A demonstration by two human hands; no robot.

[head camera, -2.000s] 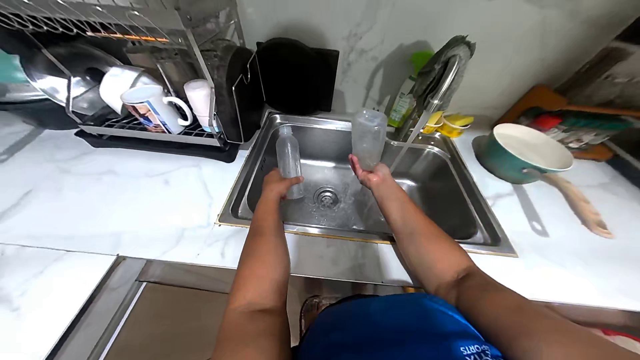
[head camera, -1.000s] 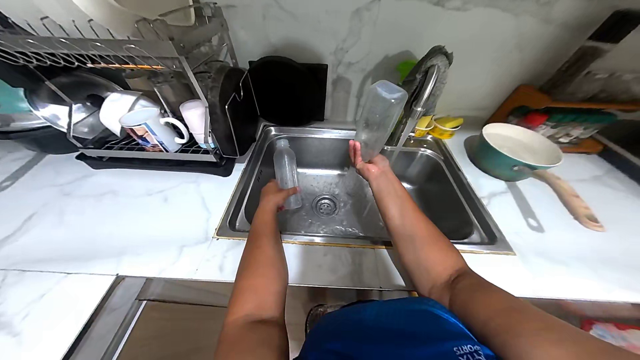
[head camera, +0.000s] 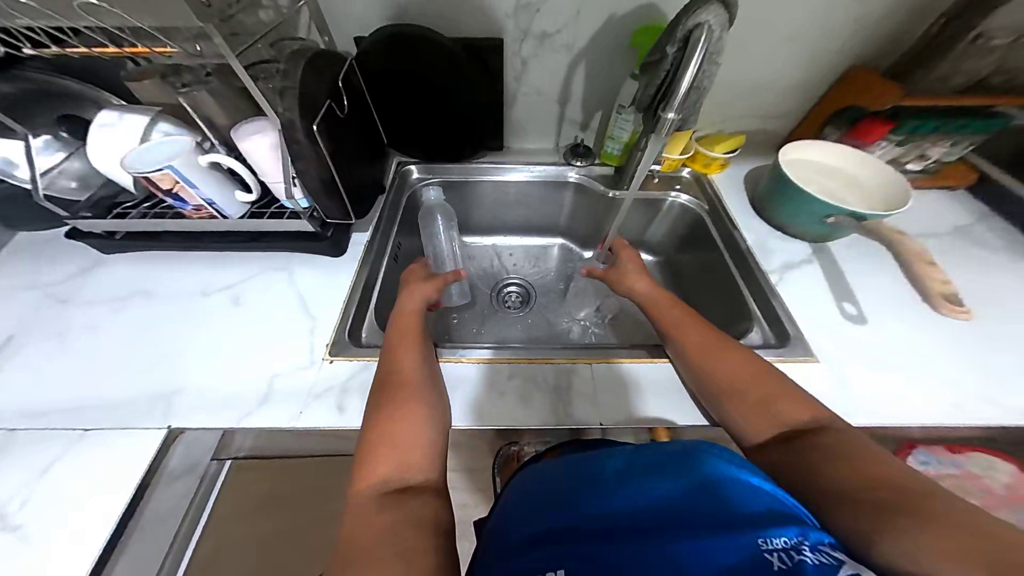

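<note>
My left hand grips the lower part of a clear plastic bottle, which leans in the left side of the stainless steel sink. Near the neck of a second clear bottle, my right hand is closed around it. That bottle stands low in the basin, its mouth under the stream of water from the faucet. The drain lies between the two bottles. The base of the right bottle is hard to make out against the steel.
A dish rack with a mug stands at the left. Behind the sink are a green soap bottle and yellow tubs. A green saucepan sits at the right, its handle pointing toward the front.
The right hand has lowered its bottle from above the sink and turned it mouth up beneath the faucet. The left hand still holds its bottle on the left side.
</note>
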